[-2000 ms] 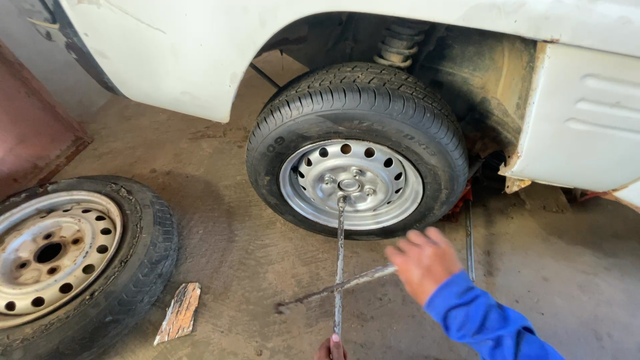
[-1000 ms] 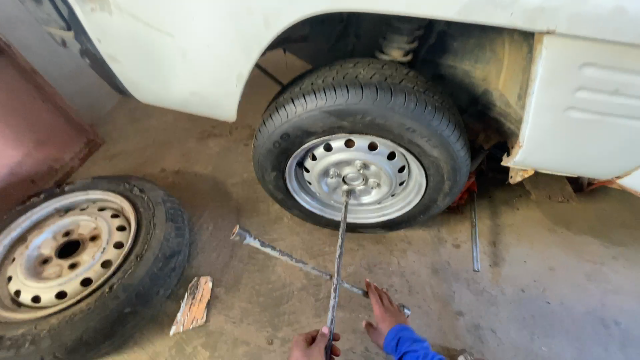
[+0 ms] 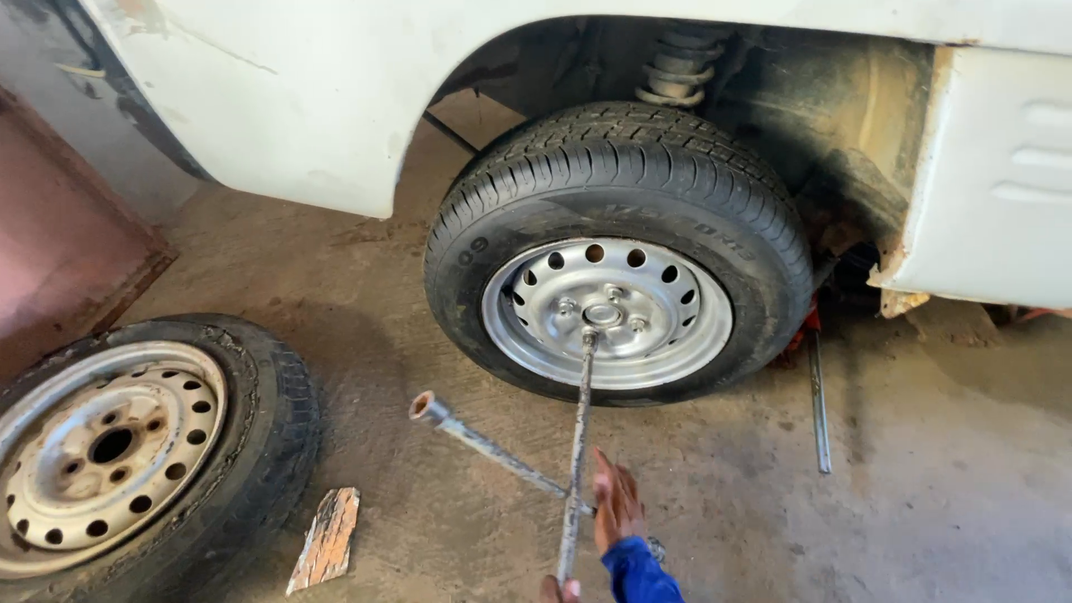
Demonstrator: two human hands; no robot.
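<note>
A four-way lug wrench [image 3: 502, 459] of worn metal has one socket on the lowest lug nut of the silver steel wheel [image 3: 695, 335], which sits in the vehicle's wheel arch. My left hand [image 3: 559, 590], cut off by the bottom edge, holds the near end of the wrench's long shaft. My right hand [image 3: 618, 502], in a blue sleeve, is beside the wrench's crossing; its palm is against or close to the right arm, with the fingers extended. Other lug nuts show around the hub. The wrench's left arm points up and left, its open socket facing up.
A worn tire on a rusty cream steel wheel [image 3: 188, 444] lies at the left. Near it is a flat, flaking scrap [image 3: 325, 540] on the concrete floor. A metal rod [image 3: 819, 410] reaches out from a red object behind the mounted tire. The white body panel [image 3: 997, 176] overhangs at the right.
The wrench's cross arms have changed angle about the shaft. My right hand has moved from right of the wrench in to its crossing. The left hand remains at the shaft's near end.
</note>
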